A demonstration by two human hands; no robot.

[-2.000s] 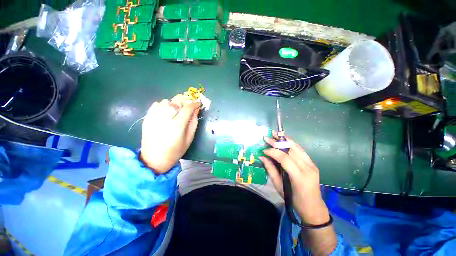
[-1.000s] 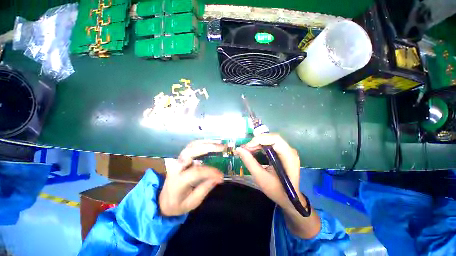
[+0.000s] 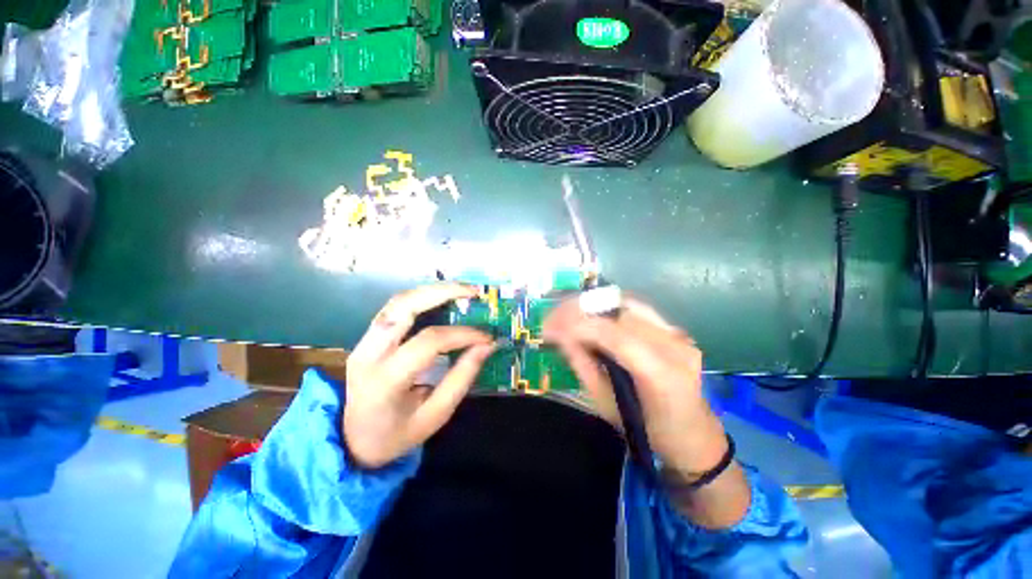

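The green PCB panel [image 3: 545, 371] lies at the bench's near edge, with orange-yellow flexible strips [image 3: 523, 328] along its middle; glare whitens its far part. My left hand [image 3: 413, 379] is at the panel's left side, thumb and index finger apart, fingertips at the panel. A small orange-yellow piece [image 3: 493, 301] shows by the index fingertip; I cannot tell if it is touched. My right hand [image 3: 651, 373], slightly blurred, holds the soldering iron [image 3: 600, 299] with its tip pointing away, off the panel. Its fingertips are near the panel's right side. Loose flexible pieces [image 3: 379, 215] lie in a pile beyond.
The fume fan [image 3: 577, 113] stands behind the work. A white tub [image 3: 781, 85] leans by the black soldering station [image 3: 905, 153], with cables in front. Green panel stacks [image 3: 187, 51] [image 3: 345, 51] and clear bags [image 3: 74, 79] are far left. A cardboard box [image 3: 221, 435] is below the edge.
My left hand has come from the pile to the panel. Since a second ago, the hands have moved slightly apart, uncovering more of the panel. The iron stays in my right hand. The view has shifted.
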